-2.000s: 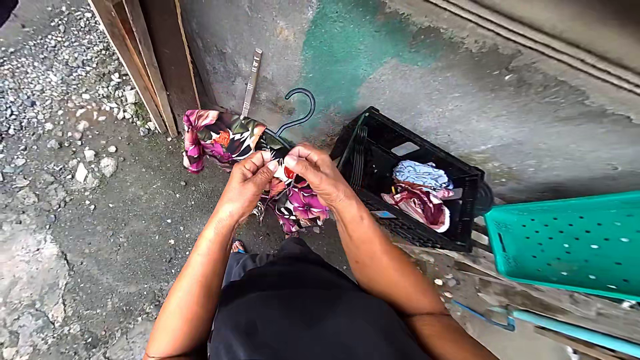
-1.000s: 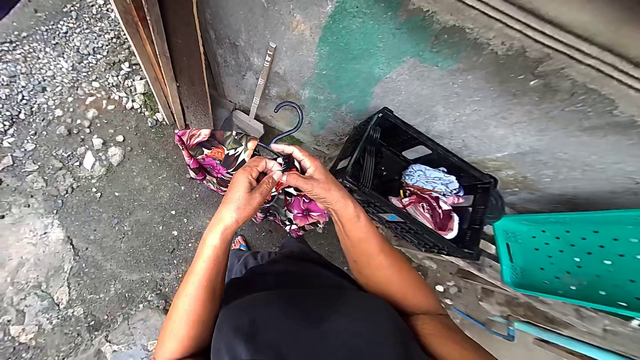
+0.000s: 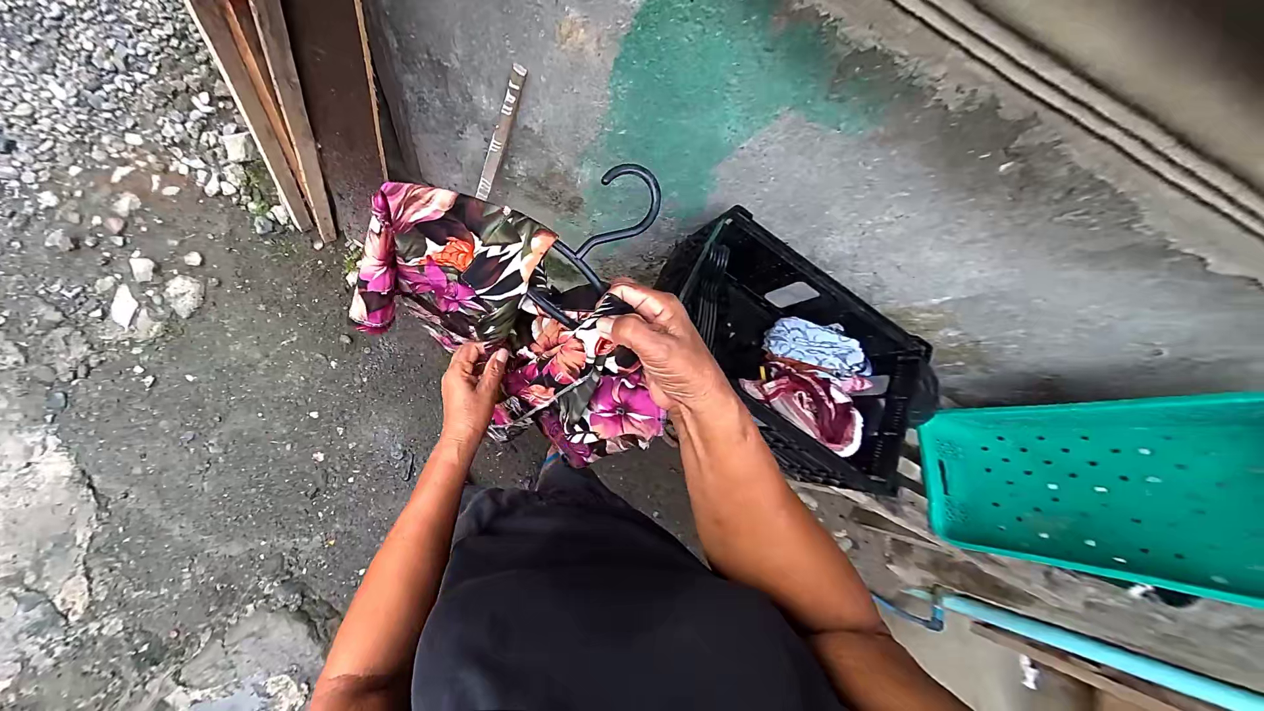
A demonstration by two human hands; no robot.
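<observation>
A floral garment [image 3: 454, 257] in pink, orange, black and white hangs on a black plastic hanger [image 3: 632, 229], whose hook sticks up toward the wall. My right hand [image 3: 657, 341] grips the cloth close to the hanger's neck, thumb and fingers pinched together. Lower and to the left, my left hand [image 3: 477, 380] pinches the garment's edge between thumb and fingers. The hanger's arms are mostly covered by the cloth.
Right of my hands stands a black plastic crate [image 3: 839, 306] with a blue cloth [image 3: 815, 346], a maroon cloth [image 3: 815, 405] and black hangers inside. Beyond it are a green perforated basket [image 3: 1086, 484] and a blue pipe [image 3: 1096, 647]. A concrete wall [image 3: 790, 188] runs behind; wooden boards [image 3: 286, 109] lean upper left.
My hands were close together at the garment's middle; now they are apart, the left one lower and to the left. More of the hanger's neck shows.
</observation>
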